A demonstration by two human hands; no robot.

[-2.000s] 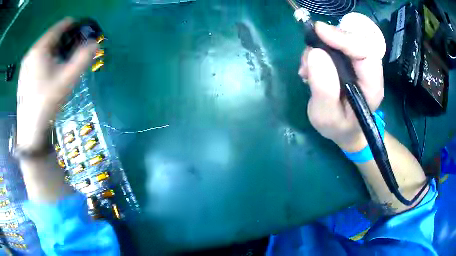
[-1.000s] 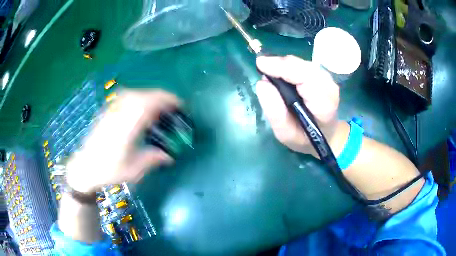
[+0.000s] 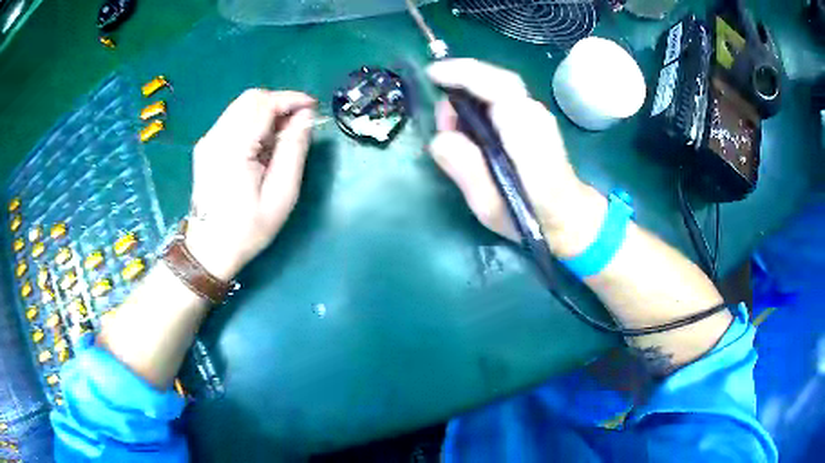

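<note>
A round black device [image 3: 369,105] with silvery parts inside lies on the green mat at upper centre. My left hand [image 3: 249,176] is just left of it, thumb and forefinger pinched on a thin pale strand [image 3: 325,118] that points at the device; whether it touches is unclear. My right hand [image 3: 511,149] holds a black soldering iron [image 3: 497,163] like a pen, right of the device. The iron's metal part points up, and its tip is cut off by the top edge. A blurred dark thing [image 3: 420,104] shows at my right fingertips; I cannot tell what it is.
A clear ridged tray [image 3: 99,172] with rows of orange components is at left. Several loose orange parts [image 3: 154,110] and another black device [image 3: 115,13] lie at upper left. A white round tub [image 3: 599,83], wire fan guard [image 3: 534,16] and black soldering station [image 3: 715,108] are at right.
The round device has moved from my left hand onto the mat at upper centre. My left hand has turned and now pinches a strand. My right hand has moved slightly left.
</note>
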